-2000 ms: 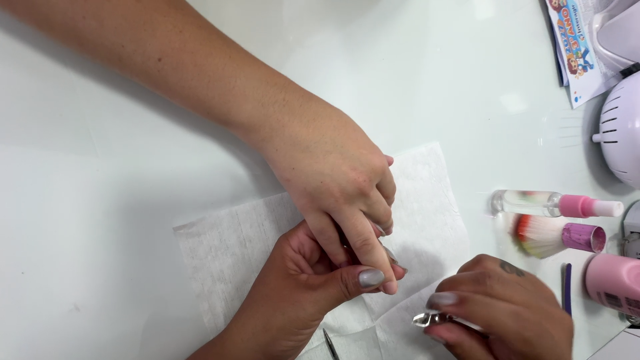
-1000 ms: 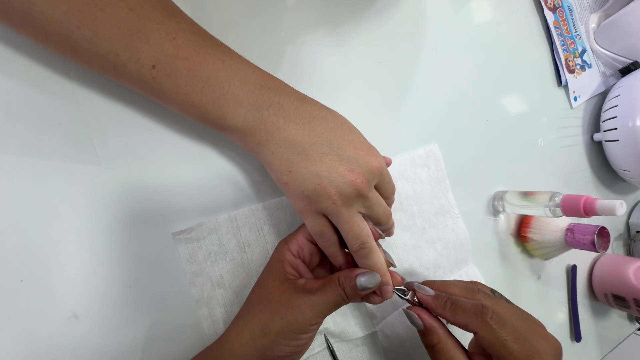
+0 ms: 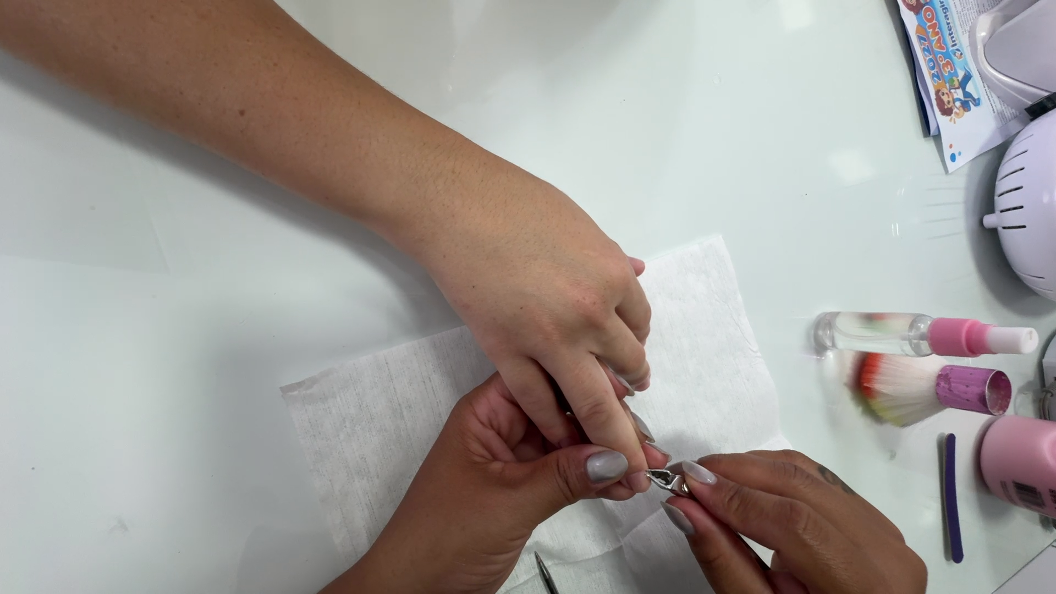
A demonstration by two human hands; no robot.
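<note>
Another person's hand (image 3: 544, 280) reaches in from the upper left, palm down. My left hand (image 3: 511, 487) holds one of its fingers near the tip, my thumb on top and my other fingers partly hidden beneath. In my right hand (image 3: 792, 520) is a metal cuticle nipper (image 3: 670, 482), its jaws at the nail edge of that finger. A white disposable towel (image 3: 701, 330) lies under the hands. The tip of a thin metal tool (image 3: 544, 572) shows at the bottom edge, beside my left wrist.
At right lie a clear spray bottle (image 3: 879, 333), a soft brush with a purple handle (image 3: 973, 389), a purple nail file (image 3: 952, 498) and a pink bottle (image 3: 1020, 464). A white rounded device (image 3: 1031, 206) and printed papers (image 3: 957, 82) are at the upper right.
My right hand has moved left with the nipper, from apart from the other person's hand to the held fingertip. The purple file, partly covered earlier, now shows more fully.
</note>
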